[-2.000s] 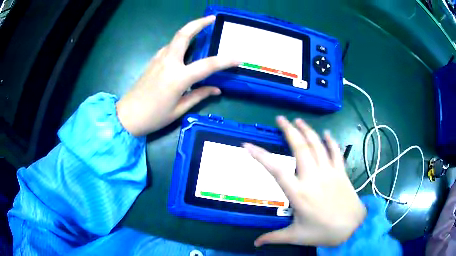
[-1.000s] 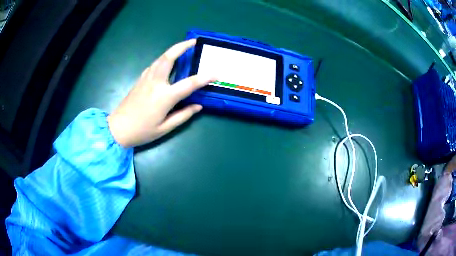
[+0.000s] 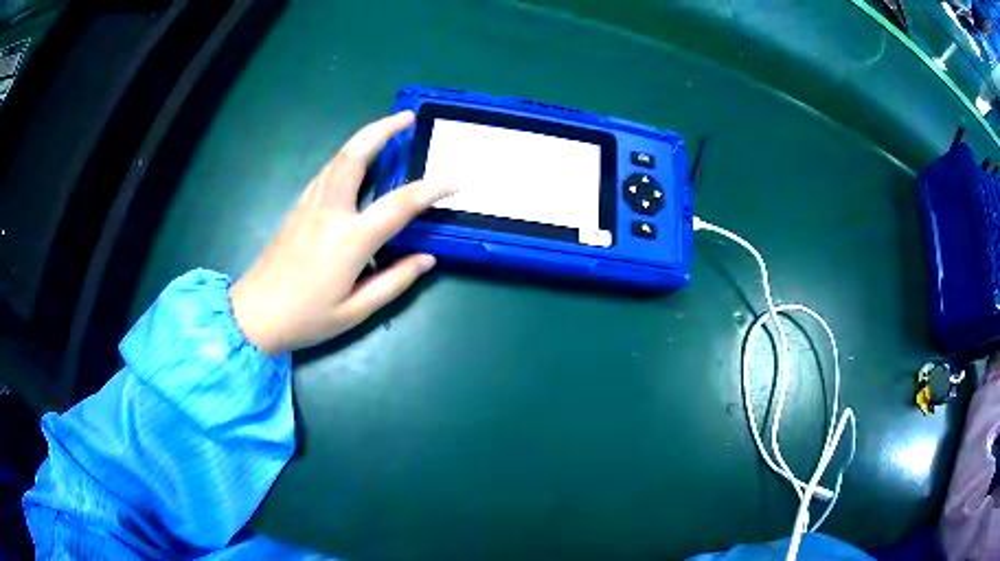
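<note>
A blue handheld tester [image 3: 548, 247] lies on the dark green bench with its screen up. Its touchscreen [image 3: 510, 175] is lit plain white, with a tiny white label at its lower right corner. The black keypad [image 3: 644, 194] is right of the screen. A white cable [image 3: 746, 243] runs from the unit's right side. My left hand [image 3: 329, 252] is at the unit's left end, thumb and fingers spread around it, one digit over the screen's lower left. My right hand is not in view; a bit of blue sleeve shows at the bottom edge.
The green bench mat [image 3: 515, 405] lies under the unit. The cable lies in loose loops at the right. Blue units [image 3: 965, 252] stand upright at the far right, near a small yellow-and-black item [image 3: 927, 395]. A dark frame [image 3: 121, 164] runs along the left.
The second unit and my right hand have left the view. The remaining unit appears further left and lower. The green-orange strip is gone from its screen.
</note>
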